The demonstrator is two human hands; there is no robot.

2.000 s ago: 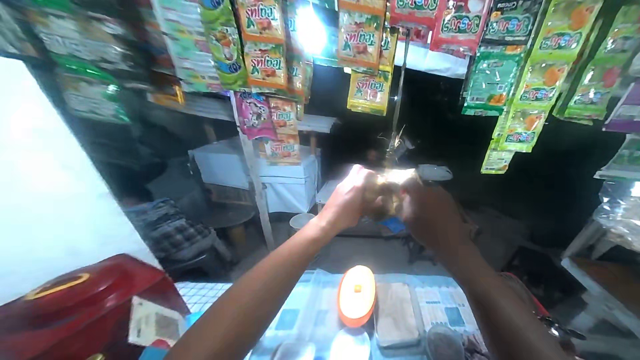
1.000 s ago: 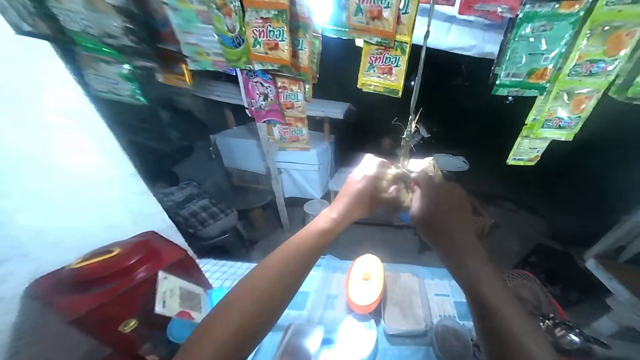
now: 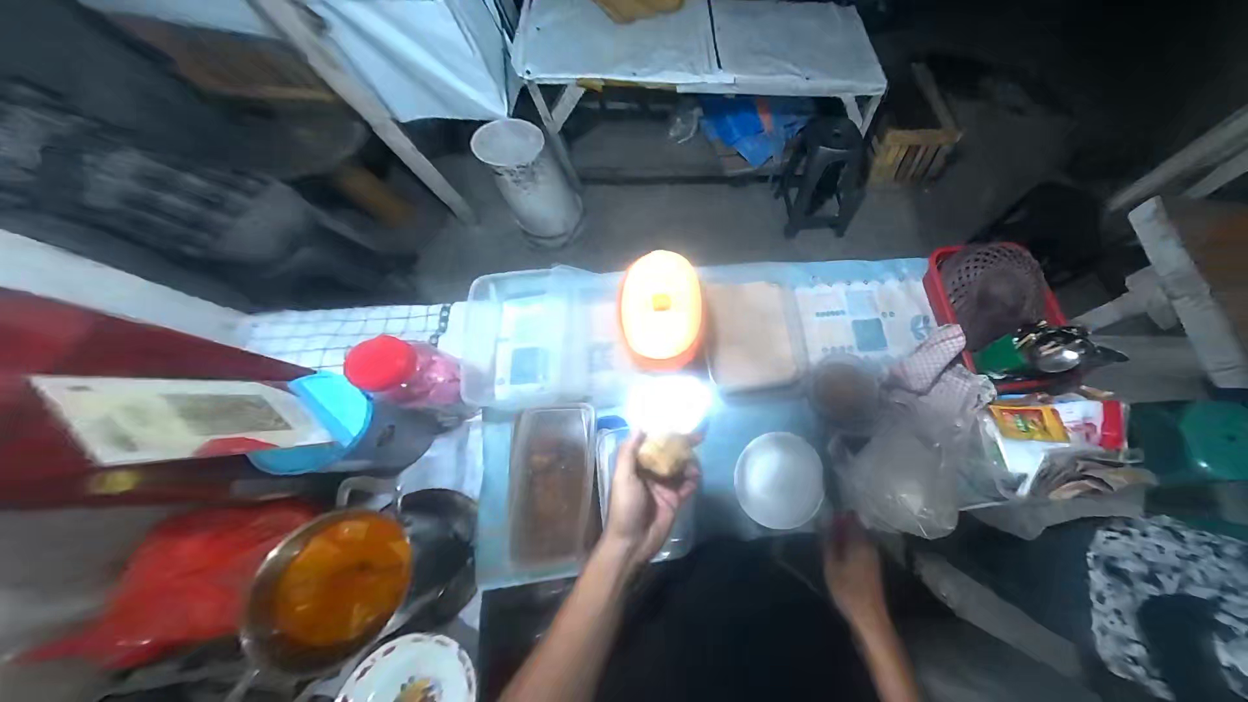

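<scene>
My left hand (image 3: 648,497) holds a small yellowish-brown lump of food (image 3: 664,454) over the blue-covered table, just below a bright glare. My right hand (image 3: 850,561) is low at the table's near edge, blurred, and what it touches cannot be made out. Between the hands stands a round whitish bowl (image 3: 779,481). A clear container with brown contents (image 3: 551,486) lies left of my left hand. Beyond the glare stands a glowing orange-rimmed lamp (image 3: 662,308), beside a lidded box with tan contents (image 3: 751,336).
At left are a red-lidded jar (image 3: 402,369), a pot of orange liquid (image 3: 341,577) and a patterned plate (image 3: 411,671). A red basket with utensils (image 3: 994,302), a plastic bag (image 3: 902,483) and packets (image 3: 1053,424) occupy the right. A stool (image 3: 827,175) stands beyond the table.
The view has tilted down sharply. My hands, earlier together at a hanging strand below the sachets, are apart; the left one is over the table with the lump and the right one is near the table's edge.
</scene>
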